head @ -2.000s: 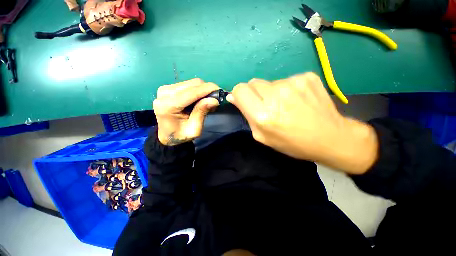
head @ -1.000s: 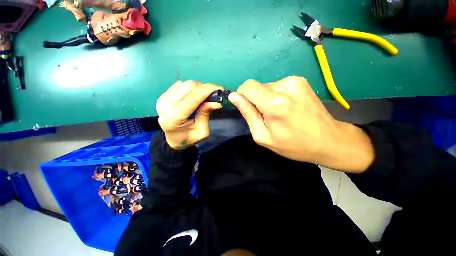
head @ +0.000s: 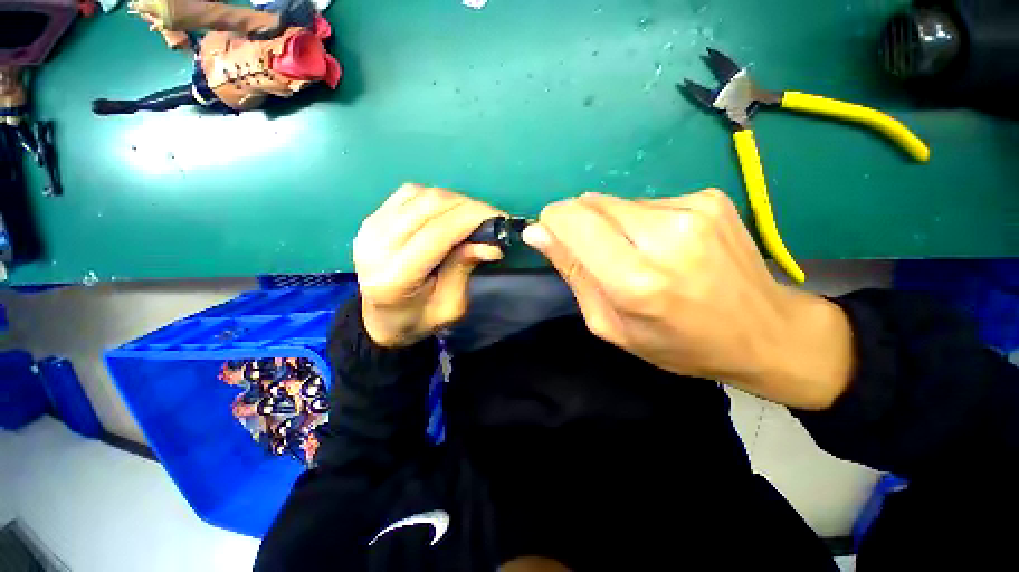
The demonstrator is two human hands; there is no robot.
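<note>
My left hand pinches a small black leg part between thumb and fingertips at the bench's front edge. Most of the part is hidden in the fist. My right hand is closed with its fingertips at the part's joint end, pinching something small and dark there. Its exact shape cannot be told. A figure body with a tan laced top, pink-red hair and one black leg lies on the bench at the upper left.
Yellow-handled side cutters lie open on the green bench, right of centre. A black nozzle is at the upper right. More figure parts lie far left. A blue deep bin with heaped figures stands below left.
My hands stay together at the part, with a slightly wider dark gap between the fingertips. The view has shifted, so the cutters appear lower and further right.
</note>
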